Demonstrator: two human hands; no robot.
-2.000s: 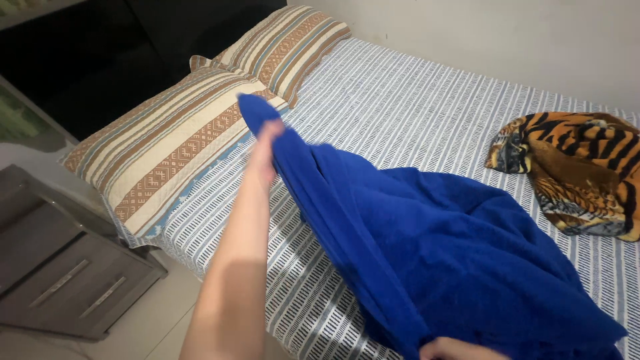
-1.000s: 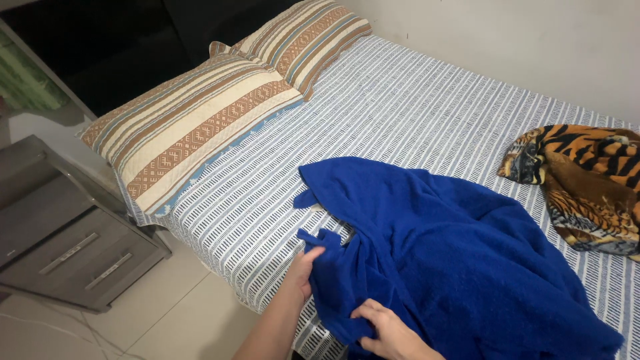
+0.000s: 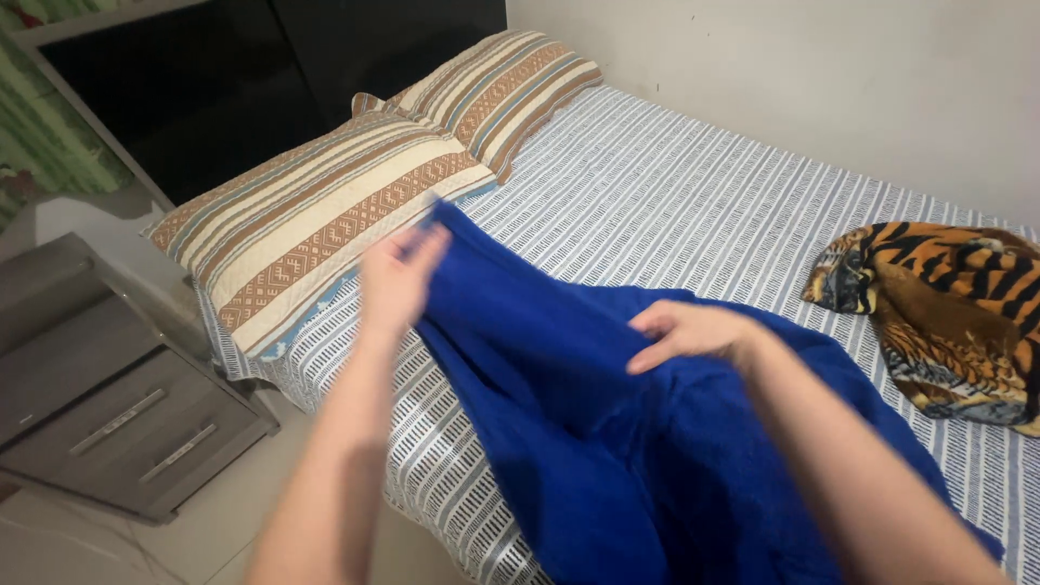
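A blue fleece-like blanket (image 3: 569, 390) lies bunched on the near part of a bed with a striped sheet (image 3: 634, 179). My left hand (image 3: 405, 272) grips one corner of the blanket and holds it raised near the striped pillow; the fingers are slightly blurred. Over the middle of the blanket is my right hand (image 3: 686, 333), its thumb and fingers apart, at or just above the cloth; whether it touches is not clear. The blanket's near edge runs out of view at the bottom.
Two striped pillows (image 3: 325, 219) rest against the black headboard (image 3: 187, 89). A tiger-print blanket (image 3: 951, 317) lies crumpled at the right of the bed. Left of the bed stands a grey nightstand (image 3: 122, 390) with two handles. A pale wall (image 3: 796, 81) borders the far side.
My left hand has lifted a corner of the blue blanket up and toward the pillows. My right hand has moved from the near folds to over the blanket's middle, its fingers now apart.
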